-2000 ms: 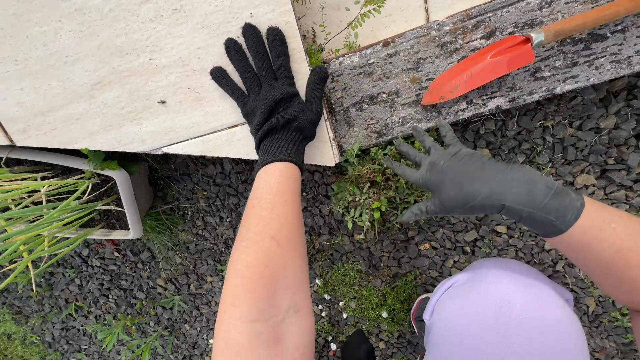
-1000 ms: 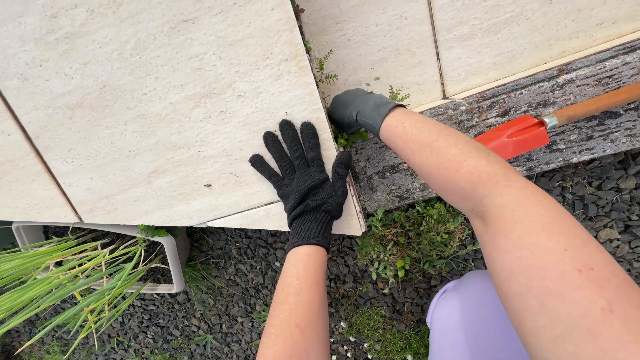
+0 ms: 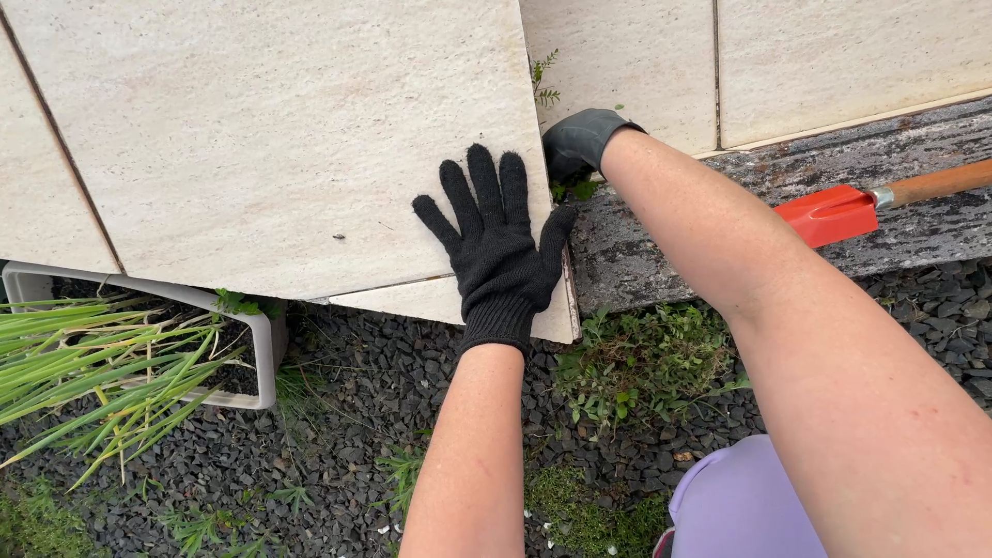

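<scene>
My left hand (image 3: 500, 240), in a black knit glove, lies flat with fingers spread on the corner of a pale stone-look tile (image 3: 294, 147). My right hand (image 3: 583, 139), in a dark grey glove, reaches down against that tile's right edge, beside small green weeds (image 3: 577, 188); its fingers are hidden, so whether it grips anything does not show. Another weed sprig (image 3: 545, 81) grows along the same edge, farther up. Right of my right forearm, a hand trowel (image 3: 841, 213) with a red blade and wooden handle lies on a weathered grey slab; the forearm covers its tip.
A pile of green weeds (image 3: 647, 364) lies on dark gravel (image 3: 341, 457) below the slab (image 3: 628, 263). At left stands a pale planter (image 3: 267, 372) with long green leaves (image 3: 101, 364). More pale tiles (image 3: 837, 62) extend at upper right. A lilac rounded surface (image 3: 744, 504) shows at the bottom.
My right hand has moved from above the weed pile up to the tile's right edge. My left hand stays on the tile corner. The view has shifted.
</scene>
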